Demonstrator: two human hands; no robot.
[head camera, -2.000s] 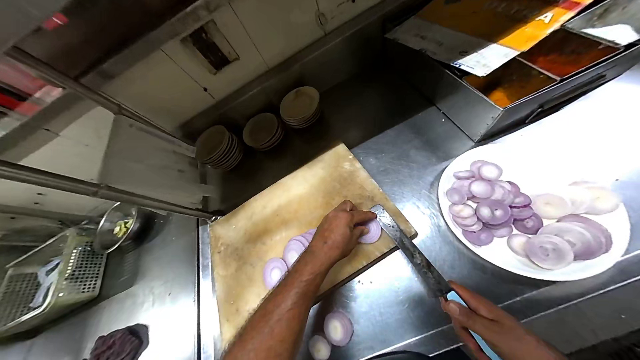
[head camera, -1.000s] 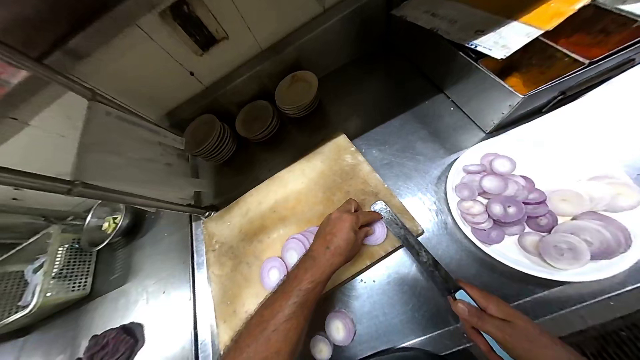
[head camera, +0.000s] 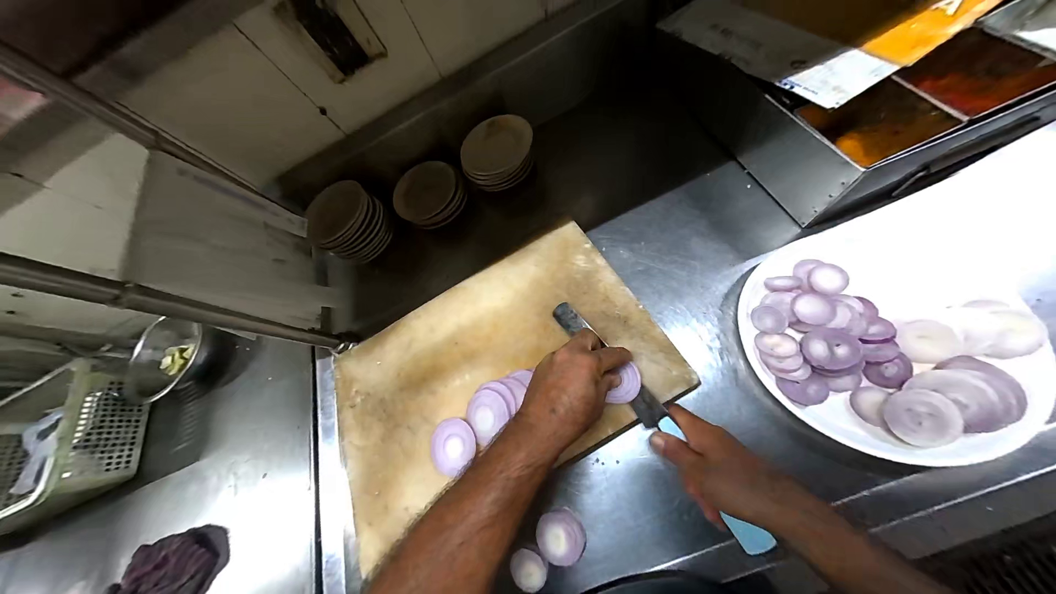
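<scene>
My left hand presses down on the cutting board, its fingers on a piece of purple onion. Against that piece lies the blade of a kitchen knife, its tip beyond my fingers and partly hidden by them. The light-blue handle is in my right hand, off the board's right corner. A row of onion slices lies on the board left of my left hand, partly behind the forearm. Two cut onion pieces rest on the steel counter below the board.
A white plate of onion slices stands at right. Behind the board are several stacks of small plates. A metal container holds orange and red contents. At left are a green plastic basket, a bowl and a dark cloth.
My right hand has moved the knife up and forward, so its blade now lies farther over the board, past my left fingers. My left hand stays on the onion.
</scene>
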